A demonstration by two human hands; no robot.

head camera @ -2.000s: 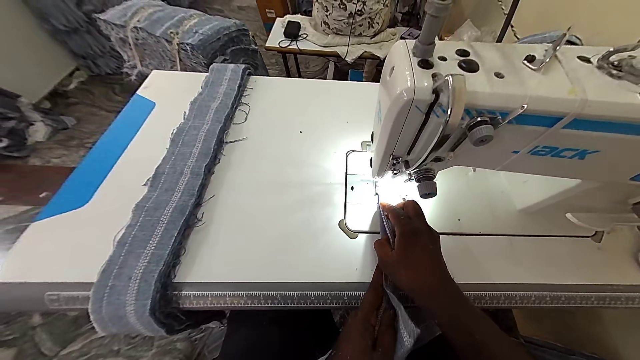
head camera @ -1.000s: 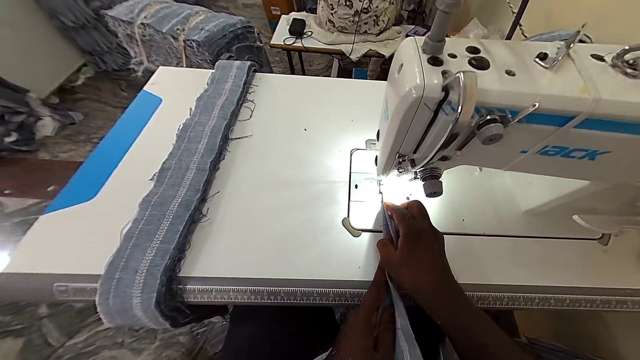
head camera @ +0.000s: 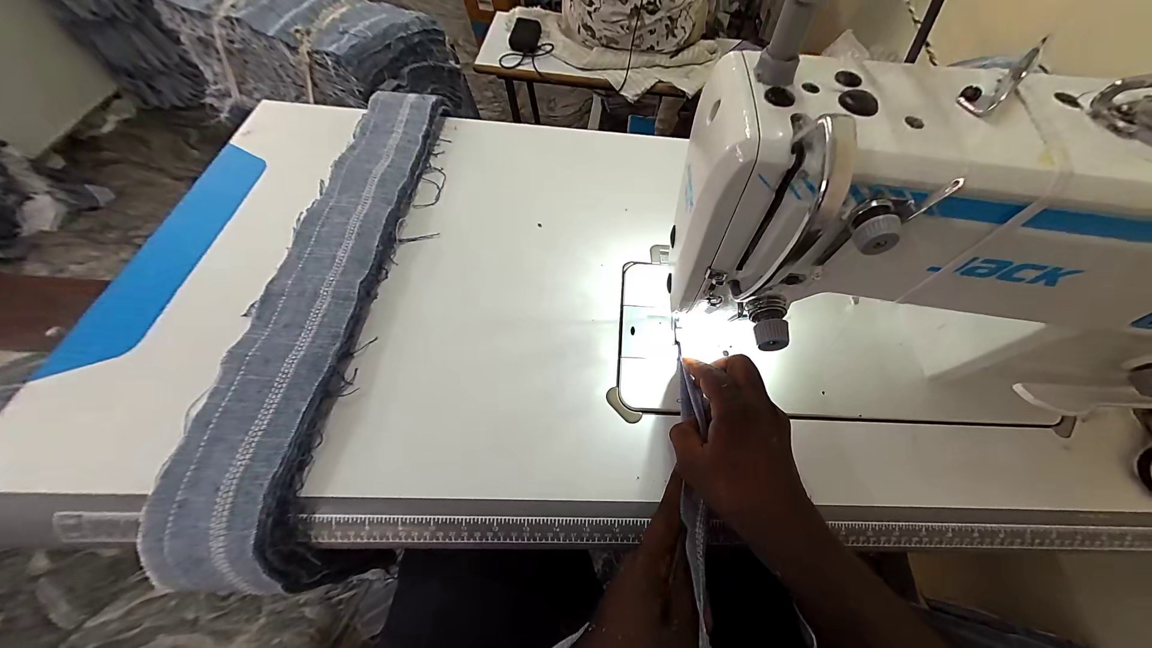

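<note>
A narrow blue-grey fabric strip point(head camera: 691, 400) runs from the lit needle area of a white Jack sewing machine point(head camera: 900, 180) down over the table's front edge. My right hand point(head camera: 742, 441) pinches this strip just in front of the presser foot, which glare partly hides. Lower down, my left hand point(head camera: 666, 540) is around the same strip, its fingers mostly hidden behind the right hand and the fabric. To the left, a stack of frayed blue-grey fabric strips point(head camera: 297, 342) with white stitch lines lies across the white table point(head camera: 504, 360) and hangs over its front edge.
A ruler tape point(head camera: 468, 529) runs along the table's front edge. Behind the table stand tied bundles of similar fabric point(head camera: 360, 45) and a small side table point(head camera: 585, 79) with a black adapter point(head camera: 525, 36) and a patterned fabric item point(head camera: 634, 22). More fabric lies on the floor at left.
</note>
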